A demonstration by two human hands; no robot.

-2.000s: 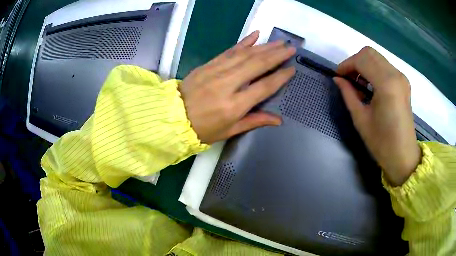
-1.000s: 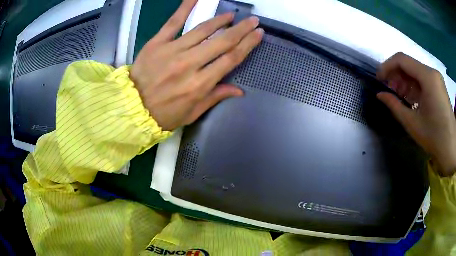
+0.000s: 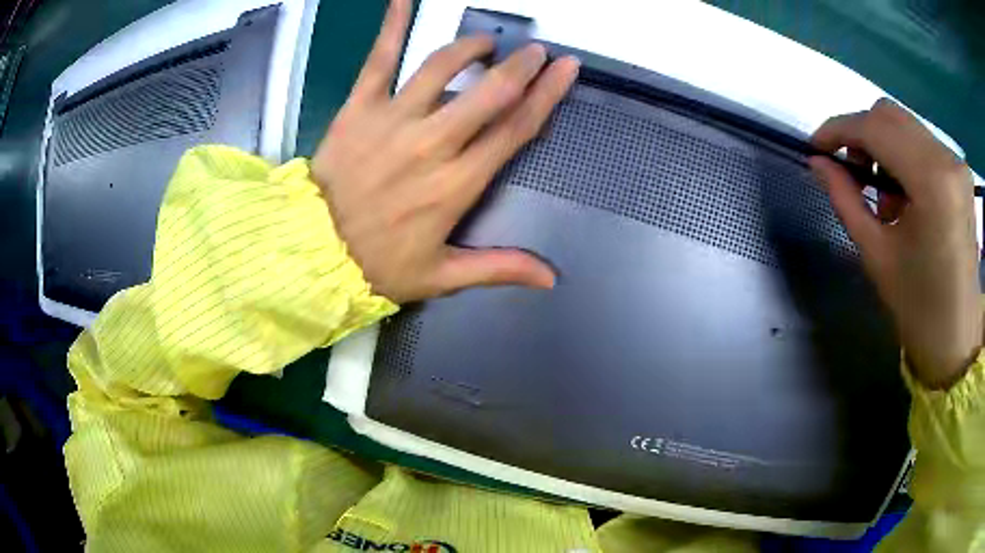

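Note:
A dark grey laptop bottom cover (image 3: 626,324) lies outer face up on a white foam sheet (image 3: 348,380), its perforated vent band toward the far edge. A thin black long rubber foot strip (image 3: 702,108) runs along the far side of the vent band. My left hand (image 3: 432,173) lies spread on the cover's far left corner, fingertips at the strip's left end. My right hand (image 3: 902,205) pinches the strip near its right part between thumb and index finger; its right end shows beyond my fingers.
A second bottom cover (image 3: 151,162) lies on a white sheet to the left, partly behind my yellow left sleeve (image 3: 254,259). The green mat (image 3: 346,43) shows between the two covers. Blue material (image 3: 880,535) shows below the near right corner.
Over two seconds my right hand has moved right along the strip, and more of the strip lies along the vent band. My left hand stays at the far left corner. The view has shifted.

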